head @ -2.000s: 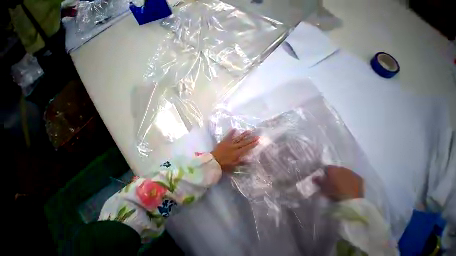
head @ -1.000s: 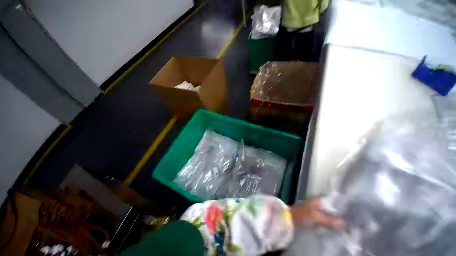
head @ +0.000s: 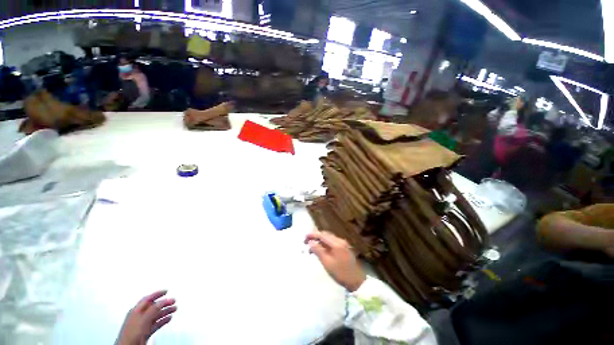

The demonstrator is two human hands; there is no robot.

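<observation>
A large stack of white tissue paper [head: 202,256] lies in front of me on the table. My left hand [head: 146,318] is over its near left part, fingers apart and empty, its arm cut off by the bottom edge. My right hand [head: 336,257] is over its right side, beside the brown bags. Its fingers are partly bent; a tiny pale bit shows near the fingertips, too small to name. A tall stack of brown bags [head: 377,175] stands at the right, handles hanging over the table edge. A blue tape dispenser [head: 277,211] stands beyond my right hand.
A blue tape roll [head: 187,170] and a red piece [head: 266,137] lie farther back. More brown bags [head: 323,120] lie at the far side. Clear plastic bags [head: 40,249] lie at the left. A person [head: 132,82] with a mask is at the far left.
The view has swung from the green crate and floor at the left to the table and bag stack. The wrapped plastic bag my left hand held has left it. My right hand has come into view.
</observation>
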